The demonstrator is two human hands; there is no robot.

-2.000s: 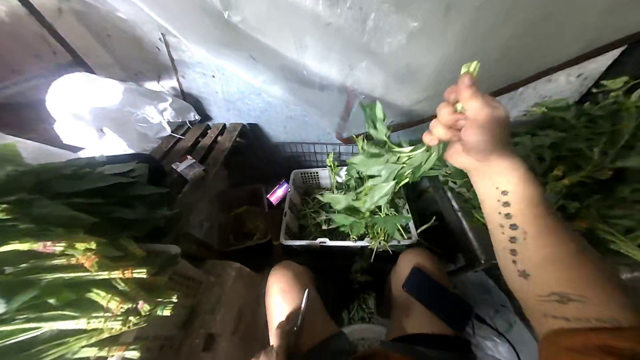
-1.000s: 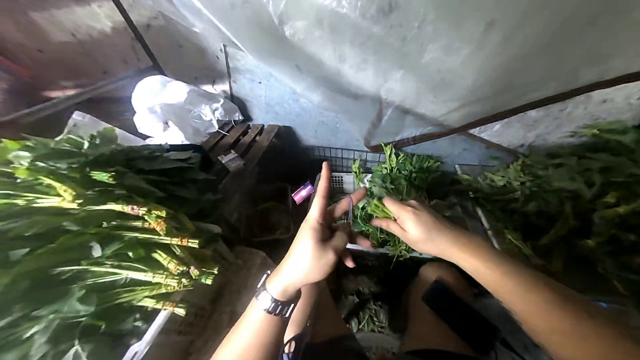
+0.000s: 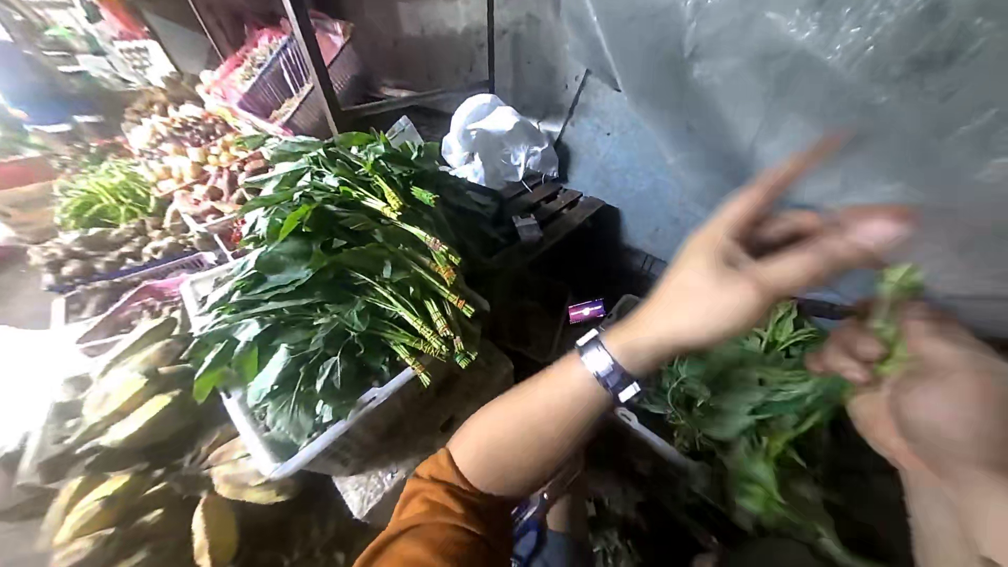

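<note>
My left hand (image 3: 732, 276), with a metal-band watch at the wrist, is raised with its fingers spread and holds nothing. To its right, my right hand (image 3: 906, 378) is closed around the pale stems of a bunch of leafy greens (image 3: 756, 472), whose leaves hang down to the left. Both hands are blurred. More leafy greens (image 3: 709, 394) lie in a white plastic crate (image 3: 654, 437) below my left hand. At the left, tied bundles of leafy greens (image 3: 315, 276) fill another white crate (image 3: 323, 449), their bound stem ends pointing right.
A dark slatted wooden stand (image 3: 559, 209) and a white plastic bag (image 3: 500, 142) are behind. A small lit screen (image 3: 587, 311) sits near the middle. Yellowish gourd-like produce (image 3: 142, 409), roots and bulbs (image 3: 197, 150) are at the left. Grey plastic sheeting (image 3: 787, 118) hangs behind my hands.
The view has swung left. My left hand has come up from beside the greens with its fingers spread. My right hand, last seen at the greens in the crate, now holds a bunch higher up.
</note>
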